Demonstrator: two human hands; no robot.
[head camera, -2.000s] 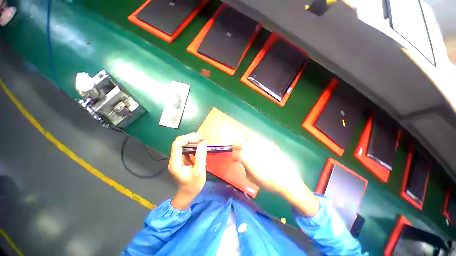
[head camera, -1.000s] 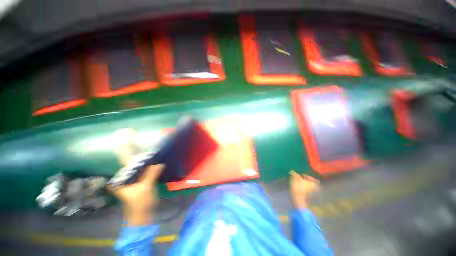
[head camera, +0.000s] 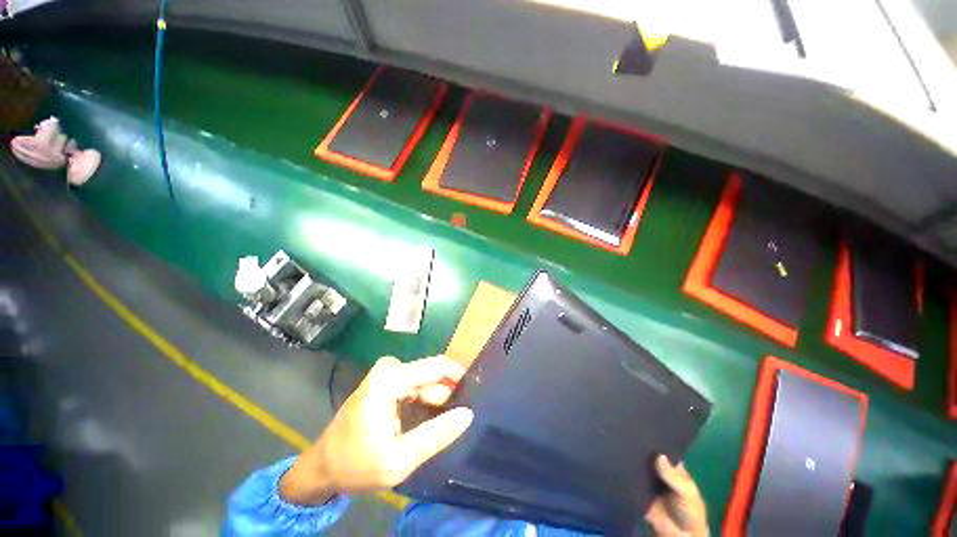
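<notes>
A dark laptop (head camera: 572, 404) is held up and tilted over the bench's near edge, its underside with vent slots and long rubber feet facing me. My left hand (head camera: 394, 425) grips its left edge, thumb on the underside. My right hand (head camera: 677, 501) holds its lower right edge; only the fingers show, the rest is cut off by the picture's lower edge. An orange-red foam pad (head camera: 481, 320) lies on the bench behind the laptop, mostly hidden by it.
Several laptops on orange-red pads (head camera: 485, 152) lie along the bench's far side. Another laptop (head camera: 806, 462) lies on a pad at right. A metal holder (head camera: 299, 304) and a beige test card (head camera: 410, 292) are at left. A blue hose (head camera: 162, 105) hangs across the bench. A shelf (head camera: 504, 52) overhangs.
The laptop has turned from a blurred, slanted pose to show its whole underside. My right hand, earlier free of it, now holds its edge. The camera view has rotated.
</notes>
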